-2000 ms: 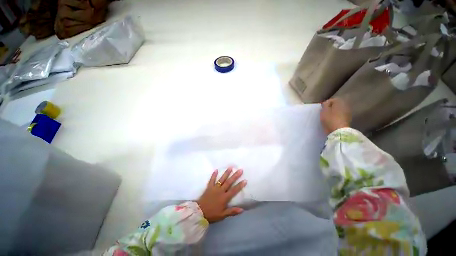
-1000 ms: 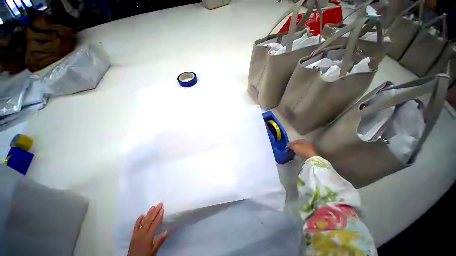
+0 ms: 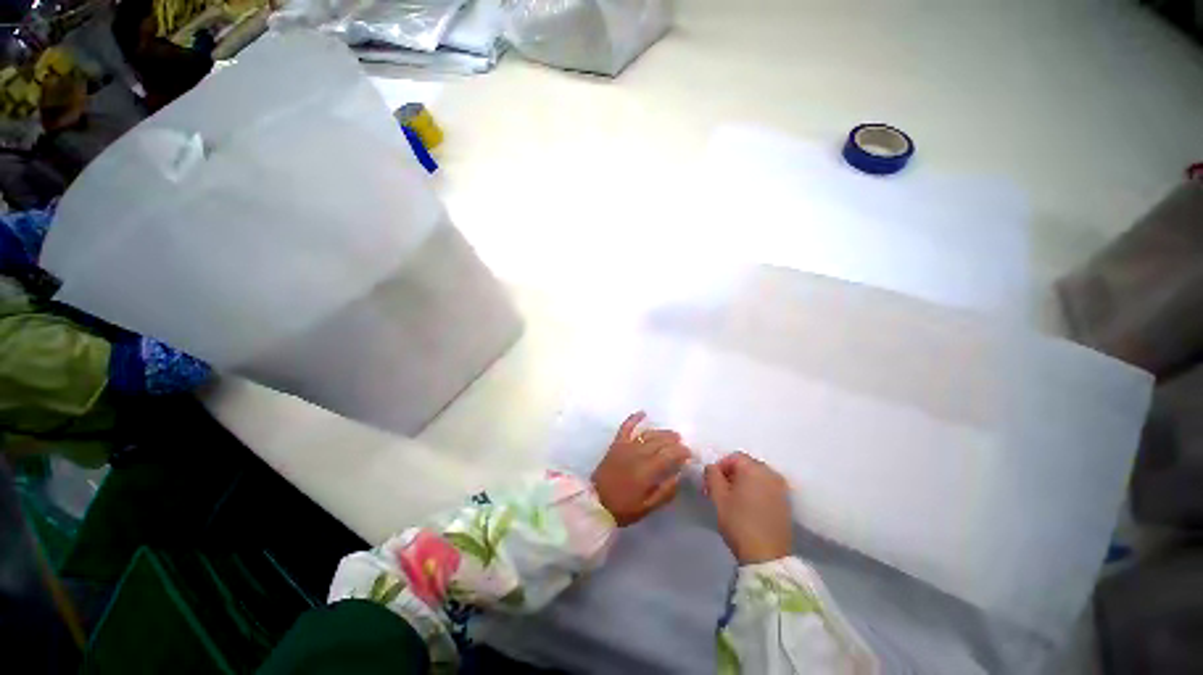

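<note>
A white, slightly see-through sheet (image 3: 871,462) lies folded over a flat item, with beige-grey showing through. My left hand (image 3: 640,468) rests on the sheet's near left edge, fingers slightly apart. My right hand (image 3: 749,508) is just right of it, its thumb and fingers pinched together at the same edge. A small whitish glint shows between the fingertips; whether it is tape or sheet is not clear. More white sheet (image 3: 581,613) lies under and in front of my hands.
A large white-wrapped block (image 3: 317,251) leans at left beside a person's yellow-green sleeve (image 3: 53,376). A blue tape roll (image 3: 879,148) lies behind the sheet, a yellow roll (image 3: 420,125) behind the block. Plastic-bagged packs (image 3: 587,29) lie at the back; taupe totes (image 3: 1148,284) stand at right.
The view has turned left. My right hand has left the blue tape dispenser and come beside my left hand at the sheet's edge. The wrapped block at left now leans over.
</note>
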